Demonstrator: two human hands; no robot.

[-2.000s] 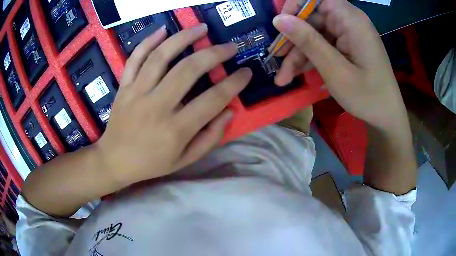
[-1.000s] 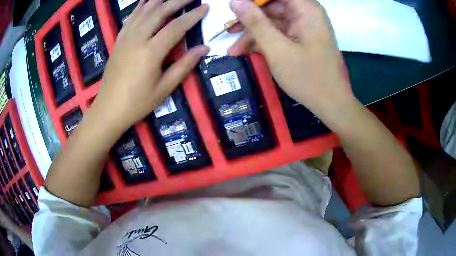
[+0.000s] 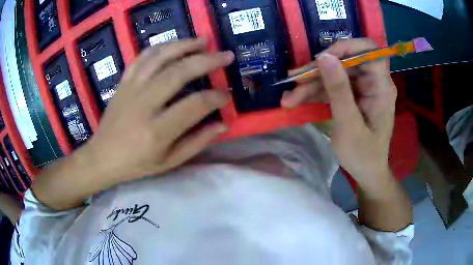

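My right hand (image 3: 358,98) holds orange tweezers (image 3: 363,57) with a pink end. Their metal tip is over the lower part of an open-backed black phone (image 3: 249,57); I cannot tell if it touches or holds a part. The phone lies in a pocket of the red foam tray (image 3: 259,122) and shows a white label (image 3: 246,21) above its metal card slots. My left hand (image 3: 150,108) is spread flat over the phones to the left, its fingertips at that phone's left edge. It grips nothing visible and hides parts of those phones.
Another phone (image 3: 332,15) lies in the pocket to the right. More phones lie to the left. White sheets (image 3: 18,93) are on the green mat's left side, and a white sheet (image 3: 422,6) is at the upper right. A brown box (image 3: 441,176) is below the bench at right.
A second ago both hands were higher up at a white sheet. Now they are lower, over the phones. The white sheet has left the tweezers' tip.
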